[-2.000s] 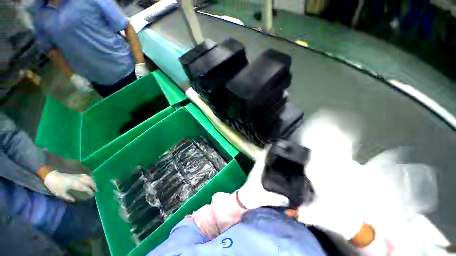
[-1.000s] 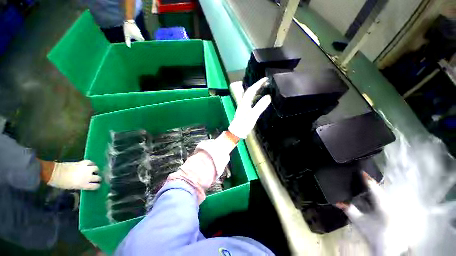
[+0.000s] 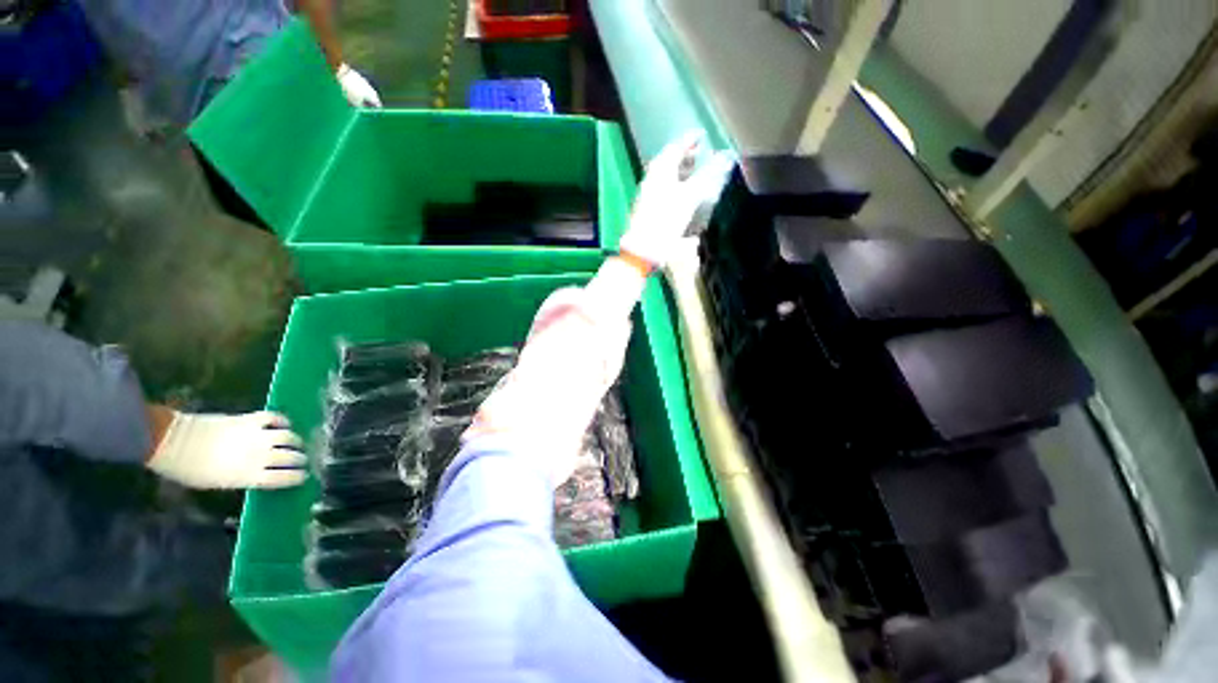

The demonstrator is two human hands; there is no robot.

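Observation:
Black plastic housings (image 3: pixel 922 280) stand in a long stepped stack along the line edge. My left hand (image 3: pixel 672 203), in a white glove, reaches across the near green box to the far end of the stack, its fingers apart beside the housings. I see nothing held in it. My right hand (image 3: pixel 1058 664) is mostly cut off at the bottom right; only a blurred part shows beside a clear poly bag (image 3: pixel 1069 616), so its grip cannot be told. Bagged housings (image 3: pixel 374 467) lie in rows inside the near green box (image 3: pixel 494 296), partly hidden by my left arm.
A far green box (image 3: pixel 454 134) with an open flap holds loose dark parts. A person's gloved hand (image 3: pixel 234 450) rests at the near box's left rim. Another person stands at the back left. A tan edge tube (image 3: pixel 728 460) runs between boxes and stack. Metal posts rise beyond it.
The black housing in my hands two seconds ago is no longer seen there. My left hand has moved to the far end of the stack. My right hand has slipped mostly out of view.

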